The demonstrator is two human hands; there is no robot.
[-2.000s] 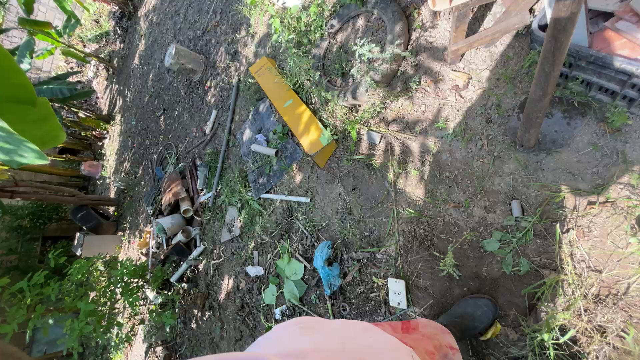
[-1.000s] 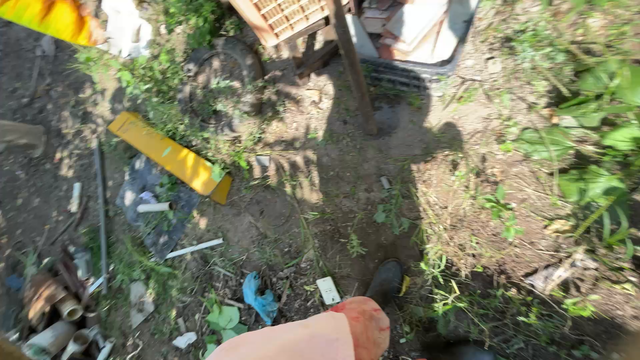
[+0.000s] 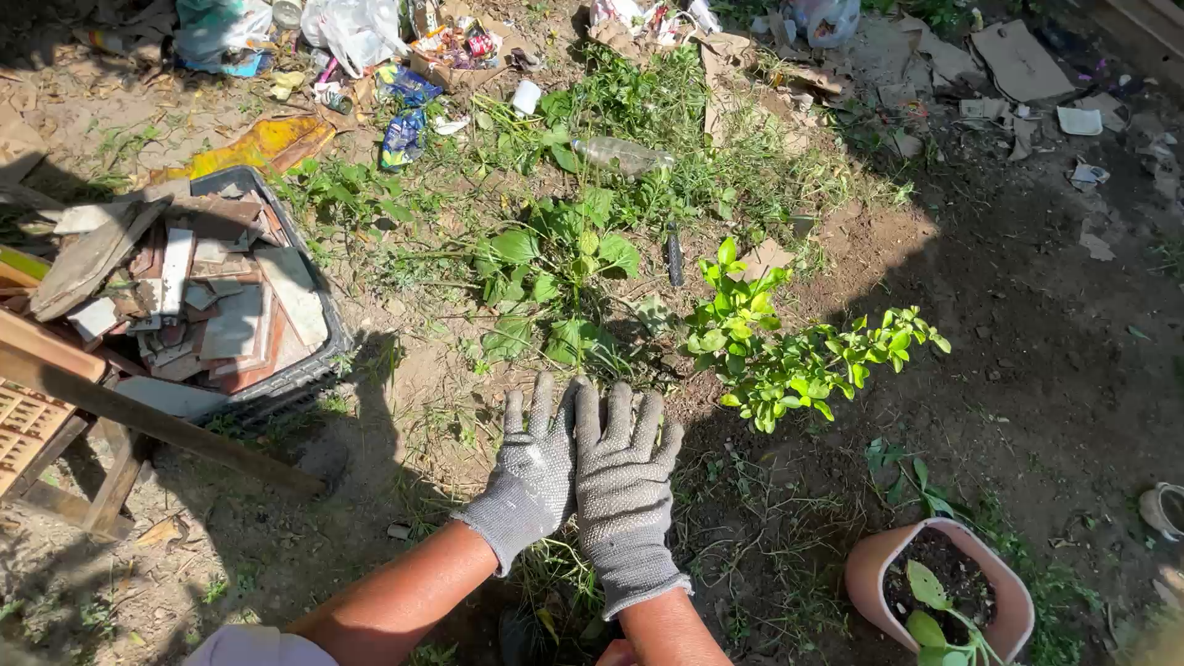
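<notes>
Grey knitted, dotted work gloves cover both of my hands. My left hand [image 3: 536, 458] and my right hand [image 3: 624, 472] are held side by side and touching, backs up, fingers stretched forward. Neither shows anything in its grasp; the palms are hidden. Just beyond the fingertips grows a broad-leaved green weed [image 3: 573, 277]. A small leafy shrub [image 3: 795, 356] stands to the right of my right hand. Past the fingers, a dark handle-like object [image 3: 674, 256] lies on the soil. At the lower right is a pinkish planter [image 3: 869, 578] with dark soil and a leafy plant.
On the left, a black plastic crate [image 3: 324, 305] holds broken tiles, beside a wooden frame with a slanting pole [image 3: 185, 425]. A clear plastic bottle [image 3: 624, 155] lies in the weeds. Plastic bags [image 3: 351, 32], cardboard [image 3: 1022, 60] and other litter lie along the far side.
The view has swung widely to another part of the yard. Both gloved hands have come into sight; neither showed before. The tile crate was at the upper right in the earlier frames.
</notes>
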